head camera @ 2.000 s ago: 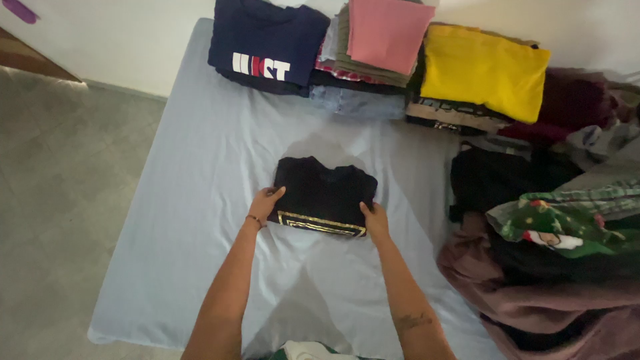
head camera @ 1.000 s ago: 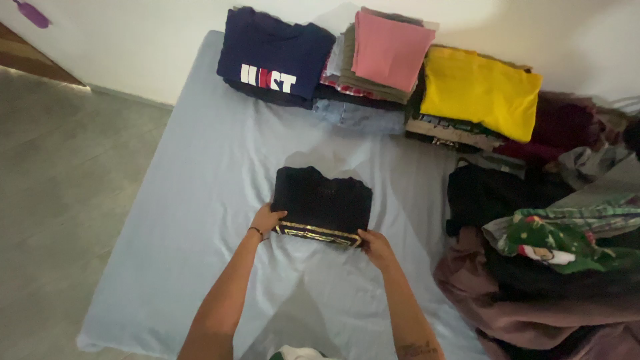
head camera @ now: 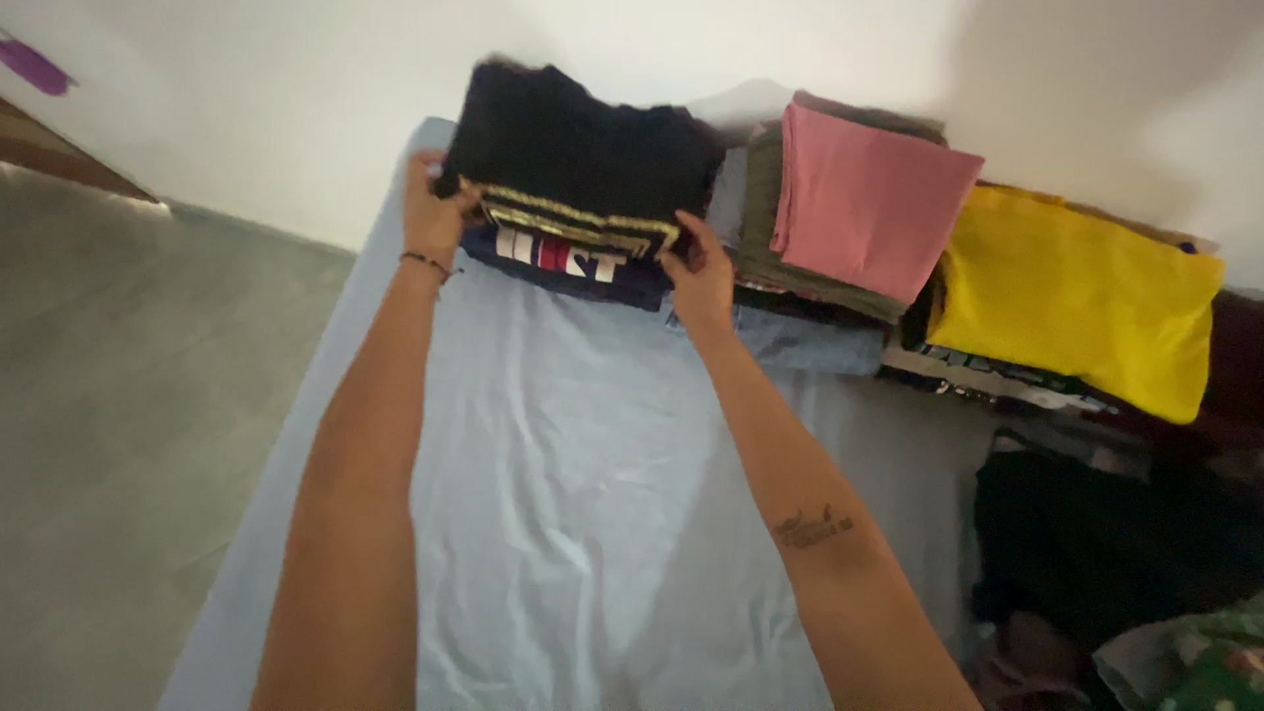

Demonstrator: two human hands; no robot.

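Note:
A folded black garment with a gold print [head camera: 592, 138] is stretched between my two hands at the upper left of the bed. My left hand [head camera: 434, 207] grips its lower left corner, and my right hand [head camera: 699, 267] pinches its lower right corner. The garment is over a folded navy garment with a white and red print [head camera: 563, 276], covering most of it. Whether the black one rests fully on the navy one cannot be told. To the right of my right hand lies a folded pink cloth [head camera: 874, 207] on a stack of folded clothes.
A folded yellow garment [head camera: 1076, 296] tops another stack farther right. Folded denim [head camera: 810, 341] lies under the middle stack. Loose dark clothes [head camera: 1106, 533] are heaped at the lower right. A light blue sheet [head camera: 553, 474] covers the bed, whose far side meets the wall.
Both hands have carried the black garment from the middle of the bed to the navy garment by the wall. The view has shifted noticeably.

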